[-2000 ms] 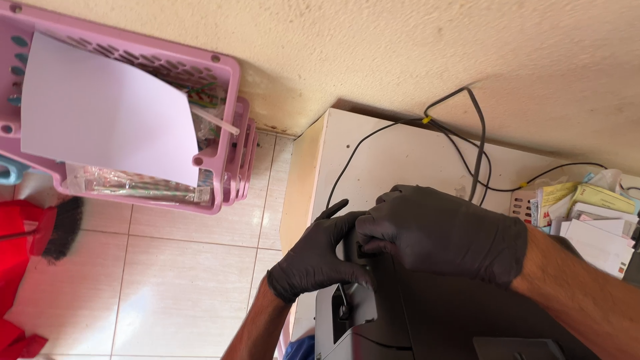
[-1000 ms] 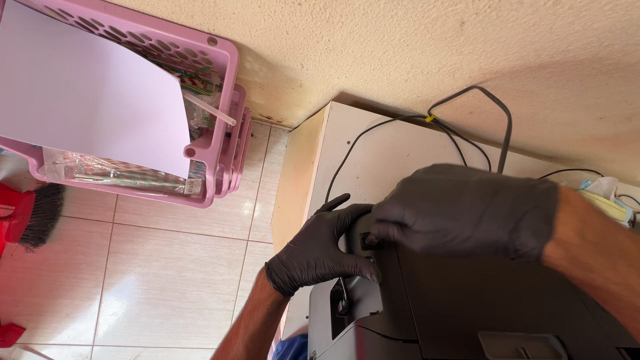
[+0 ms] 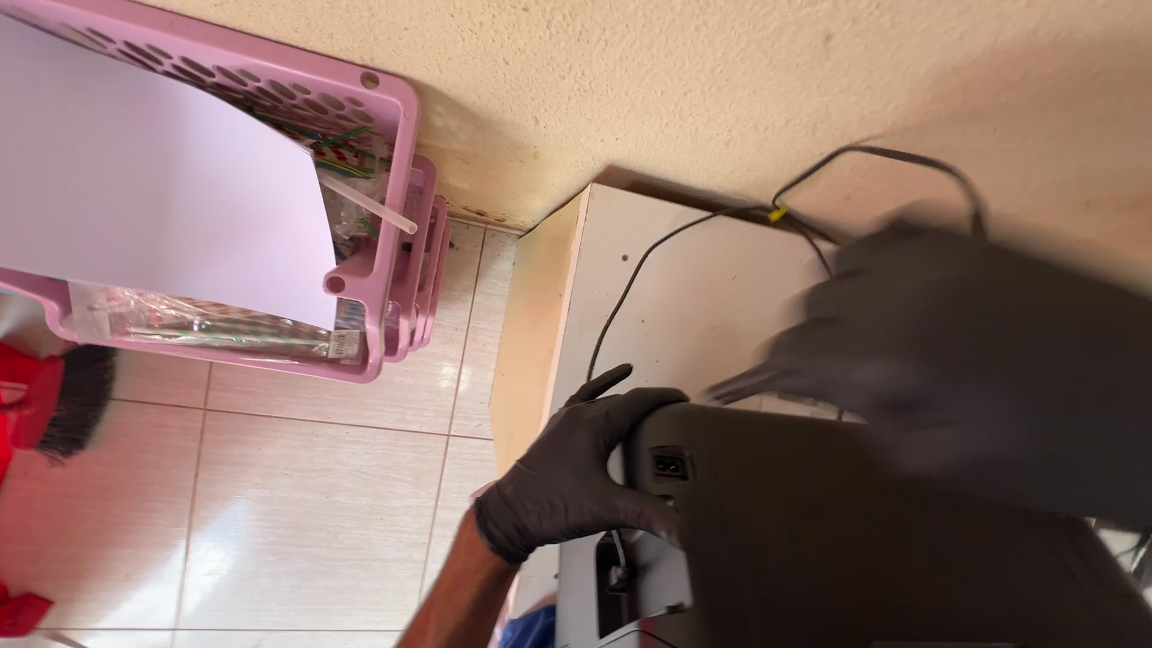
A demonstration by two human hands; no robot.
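My left hand (image 3: 585, 472), in a black glove, grips the rounded corner of a black and grey machine (image 3: 765, 540), which looks like a printer. A two-pin power socket (image 3: 669, 464) shows just right of its thumb and fingers. Above the machine's black back, my right hand (image 3: 936, 360), also gloved in black, is blurred by motion; whether it holds anything I cannot tell. Inside a side recess of the machine a small plug with a thin cable (image 3: 618, 576) is seated. A black cable (image 3: 630, 292) loops over the white cabinet top and passes behind my right hand.
The white cabinet top (image 3: 693, 306) meets a rough beige wall (image 3: 630, 81). Stacked pink plastic baskets (image 3: 396, 180) stand at the left, with a white sheet (image 3: 162, 171) and packaged straws on top. A red broom head with black bristles (image 3: 81, 396) lies over the tiled floor (image 3: 315, 504).
My right hand has moved away from the machine's corner, where it was earlier, to the right. The socket there is now uncovered. My left hand has stayed on the corner.
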